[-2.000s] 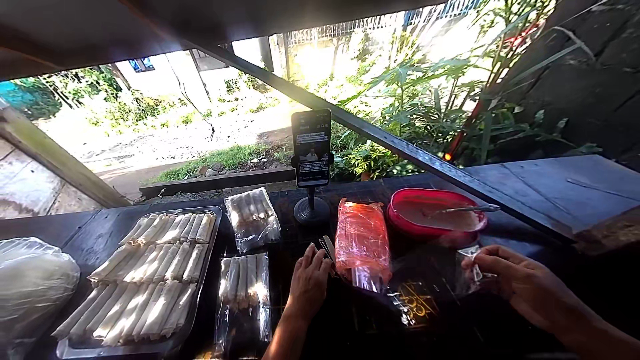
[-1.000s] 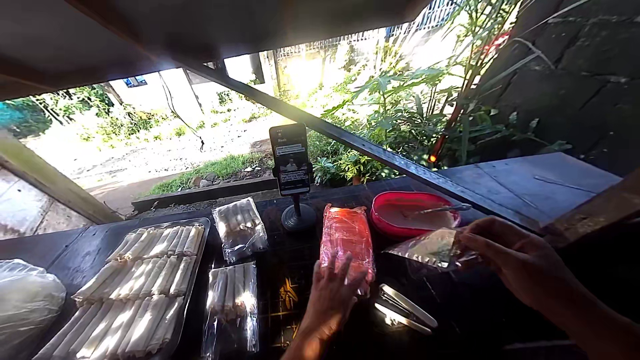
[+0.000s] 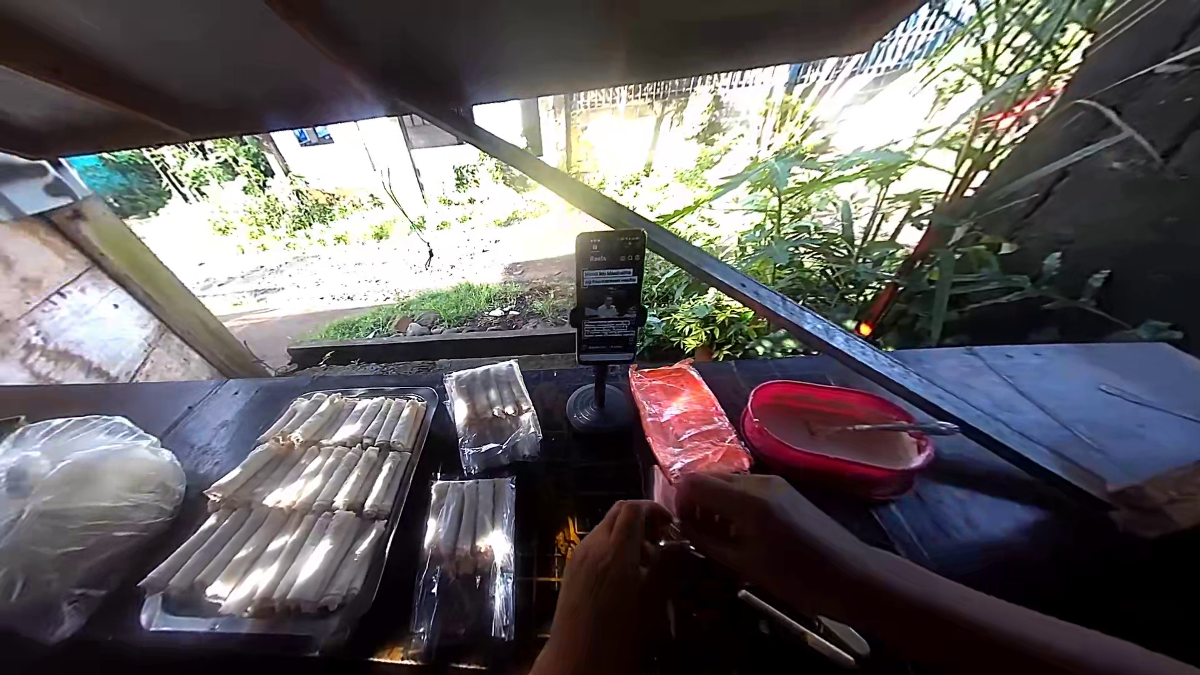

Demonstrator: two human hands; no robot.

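Note:
My left hand point(image 3: 614, 581) and my right hand point(image 3: 741, 525) meet just in front of an orange-red plastic pack point(image 3: 689, 420). Their fingers pinch a clear plastic bag point(image 3: 664, 497), mostly hidden by the hands. Below my right hand lies a white, bar-like utensil point(image 3: 797, 626), partly covered by the forearm. A red plastic tub point(image 3: 839, 478) of pale paste, with a metal spoon point(image 3: 872, 427) in it, stands right of the pack. On the left, a clear tray point(image 3: 427, 441) holds rows of rolled wrappers point(image 3: 281, 553). Two clear packs of rolls point(image 3: 494, 403) lie between the tray and my hands.
A phone point(image 3: 607, 298) stands upright on a round-based holder point(image 3: 600, 409) behind the orange-red pack. A filled translucent plastic bag point(image 3: 84, 516) sits at the far left. A slanted metal bar point(image 3: 750, 295) crosses above the table's back right, and a low roof panel hangs overhead.
My left hand has come off the orange-red pack, and my right hand has moved left with the clear bag. Both hands now meet at the bag.

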